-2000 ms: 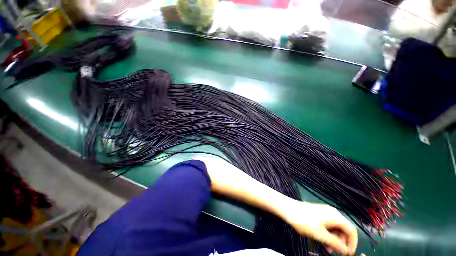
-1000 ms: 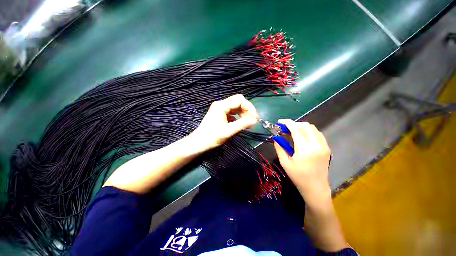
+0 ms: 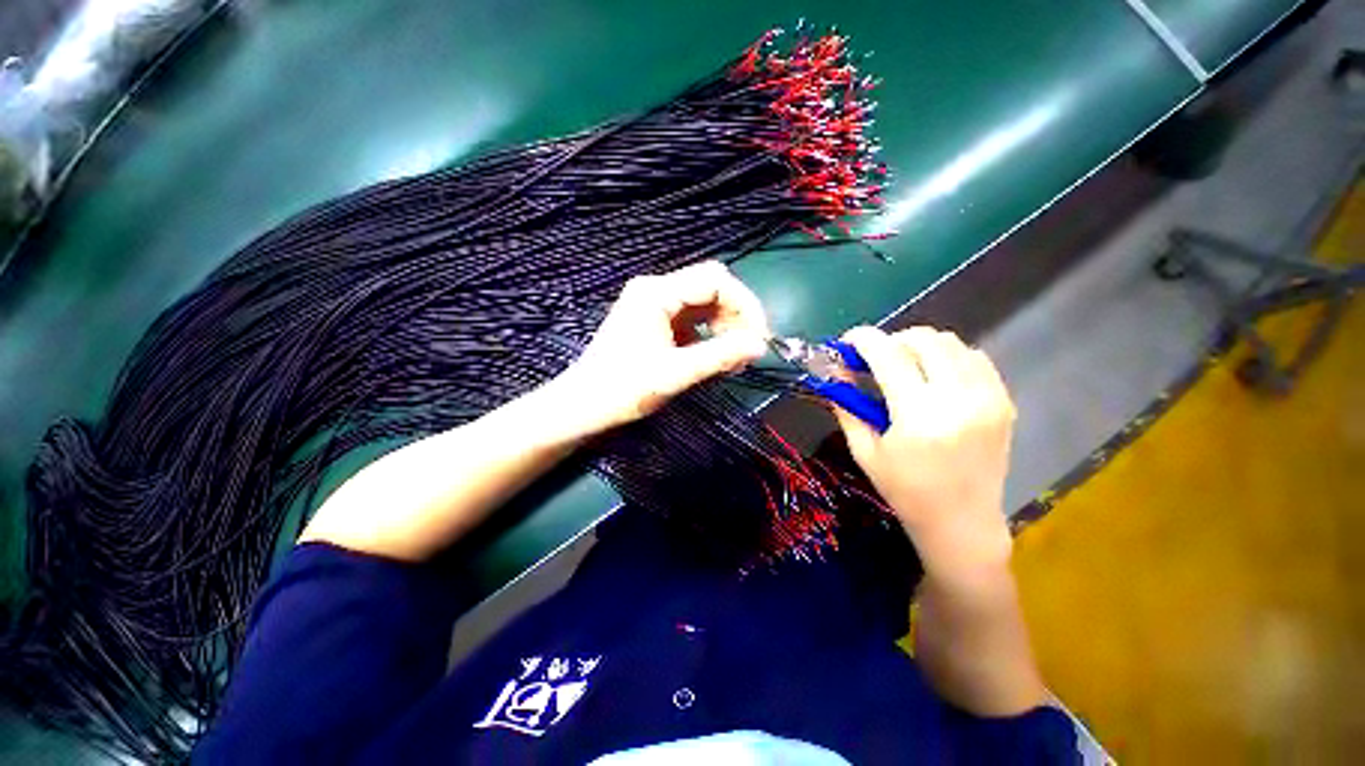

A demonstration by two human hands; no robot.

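A thick bundle of black cables (image 3: 404, 285) lies curved across the green bench, its red wire ends (image 3: 823, 135) fanned at the top. A smaller group of black cables with red wire ends (image 3: 801, 501) hangs at the lap over the bench edge. My left hand (image 3: 681, 337) has thumb and fingertips pinched around a cable end, mostly hidden by the fingers. My right hand (image 3: 936, 427) holds the blue-handled pliers (image 3: 841, 382), their jaws close to my left fingertips. Whether the jaws are closed on a wire is too small to tell.
The green bench top (image 3: 988, 90) ends at a straight diagonal edge in front of me. Clear plastic (image 3: 75, 90) lies at the upper left. A metal frame with casters (image 3: 1272, 307) stands on the grey and yellow floor at the right.
The pliers' handles look closer together than a second ago. The cables sit slightly higher in view. Since two seconds ago the view has swung to the cable ends, bringing both hands and the pliers into sight.
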